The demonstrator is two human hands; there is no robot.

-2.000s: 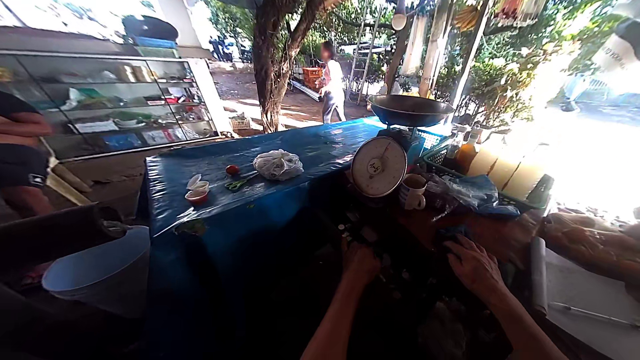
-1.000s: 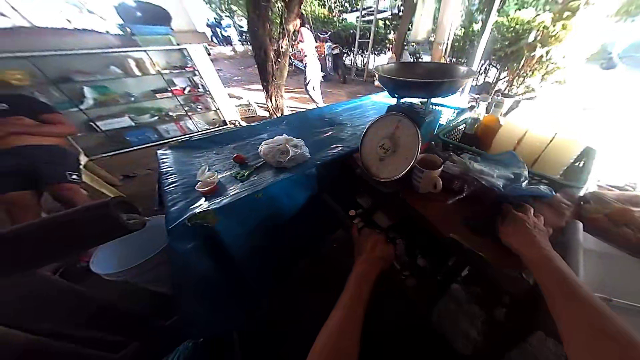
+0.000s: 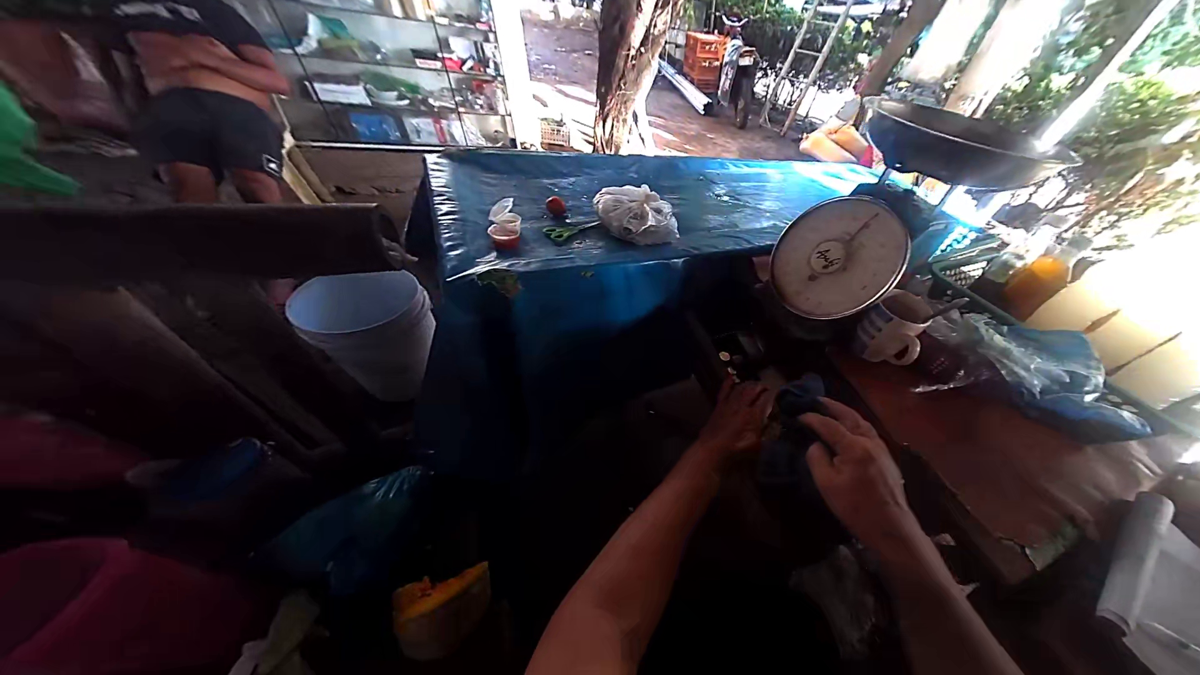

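Note:
My right hand (image 3: 855,461) is closed on a dark blue cloth or bag (image 3: 795,403) below the dial scale. Close beside it on the left, my left hand (image 3: 736,412) reaches over a dark drawer or box (image 3: 727,347) with coins in it; whether its fingers hold anything is too dark to tell. Above both hands stands the dial scale (image 3: 840,258) with a wide dark pan (image 3: 966,145) on top. A striped mug (image 3: 891,328) with a handle stands just right of the dial.
A blue-covered table (image 3: 741,202) bears a tied white plastic bag (image 3: 637,214), green-handled scissors (image 3: 566,232), a small tomato (image 3: 556,206) and a sauce cup (image 3: 504,234). A white bucket (image 3: 361,309) and a cut squash (image 3: 441,609) are lower left. A person (image 3: 211,89) stands behind, upper left.
My right hand has moved left from beside the plastic bags on the right to near my left hand, with the dark cloth or bag now in it. The view has turned left and down.

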